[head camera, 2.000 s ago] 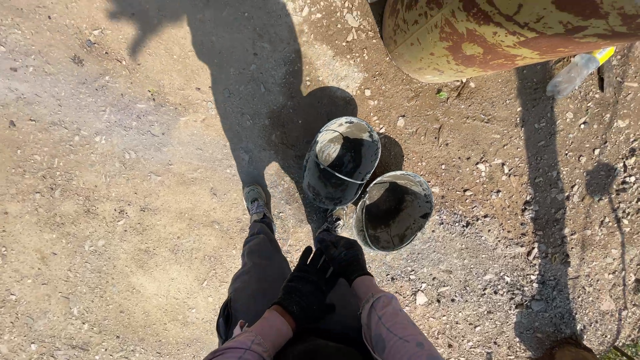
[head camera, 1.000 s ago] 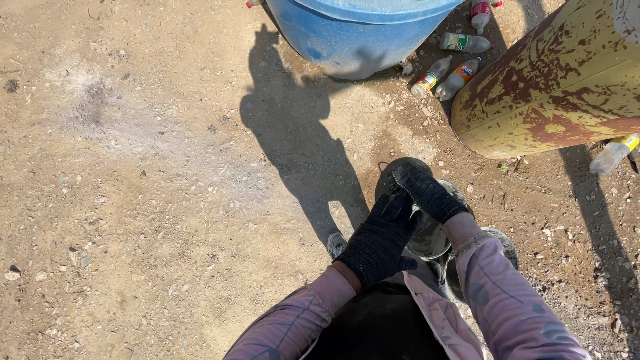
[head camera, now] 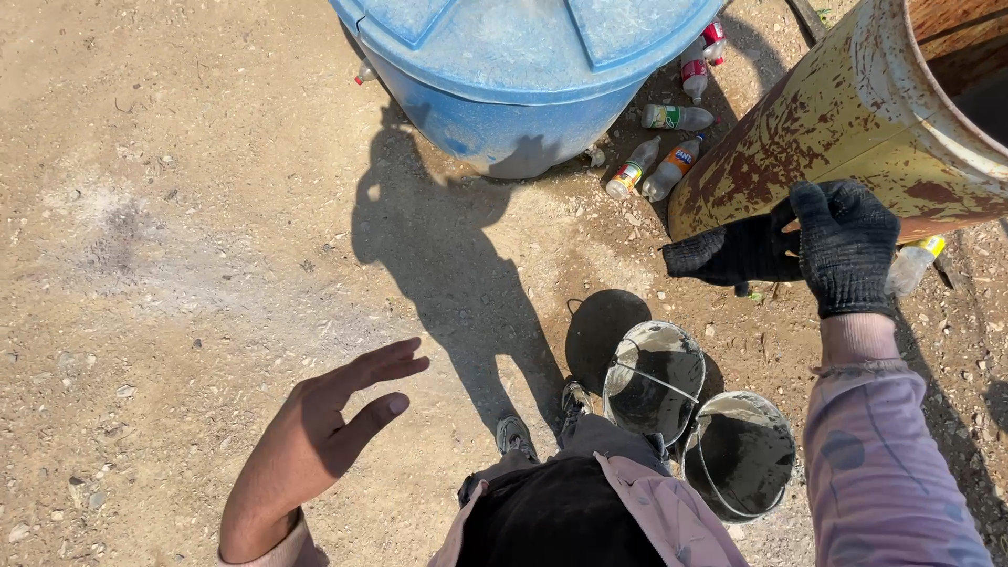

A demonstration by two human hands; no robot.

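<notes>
My left hand (head camera: 335, 433) is bare and held over the dirt ground, its fingers apart and nothing in it. On my right hand (head camera: 846, 244) is a black knit work glove, and its fingers grip an empty black knit glove (head camera: 728, 252) that hangs out to the left. Below it and to the left, two buckets coated in grey residue stand side by side near my feet: one bucket (head camera: 655, 382) with a wire handle across its mouth, the other bucket (head camera: 740, 457) closer to my body.
A blue plastic barrel (head camera: 504, 87) with a lid stands ahead. At the right is a rusty yellow metal drum (head camera: 803, 126), open at the top. Several plastic bottles, among them a Fanta bottle (head camera: 671, 169), lie between them. Another bottle (head camera: 913, 264) lies beside the drum.
The glove has come off my left hand and is now in my right. My hands, together one second ago, have moved far apart. The view has shifted, showing more of the blue barrel.
</notes>
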